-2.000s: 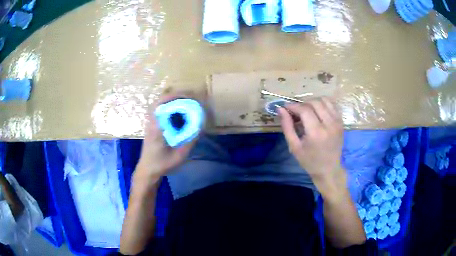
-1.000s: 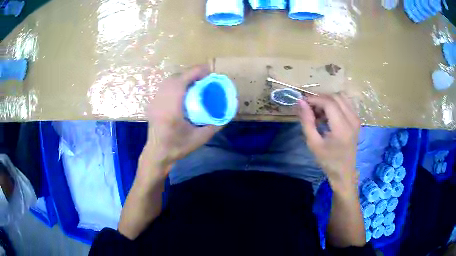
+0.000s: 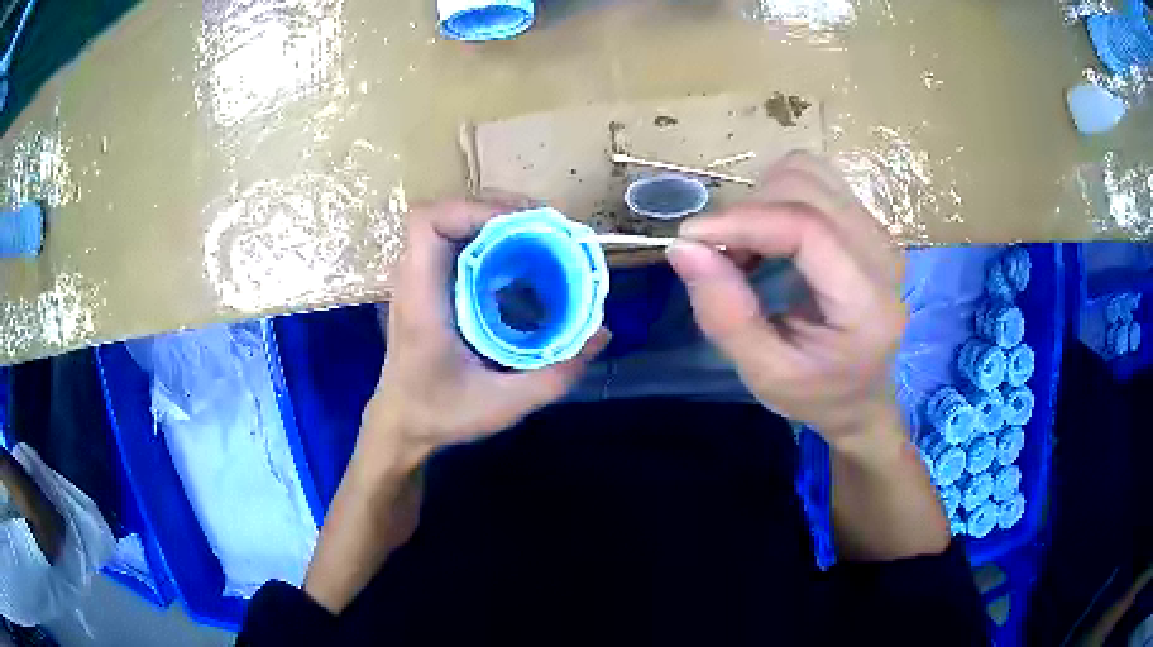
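Observation:
My left hand (image 3: 436, 341) grips a light-blue housing (image 3: 477, 297) with its scalloped open mouth turned up toward the camera. My right hand (image 3: 809, 291) pinches a thin cotton swab (image 3: 639, 240) between thumb and fingers. The swab's tip is at the right edge of the housing's rim; whether it touches cannot be told. A small liquid cup (image 3: 666, 196) stands on the stained cardboard pad (image 3: 544, 152), just beyond the swab. A spare swab (image 3: 683, 167) lies on the pad behind the cup.
Another light-blue housing (image 3: 486, 18) stands at the far edge of view. Light-blue and white pieces (image 3: 1095, 110) lie at the table's right, one blue piece (image 3: 22, 230) at its left. Below are a bin of ribbed parts (image 3: 980, 417) and one with white lining (image 3: 234, 455). A person's arm shows far left.
My left hand turned the housing's mouth toward the camera and brought it nearer my right hand. My right hand moved the swab from the cup to the rim. The view shifted.

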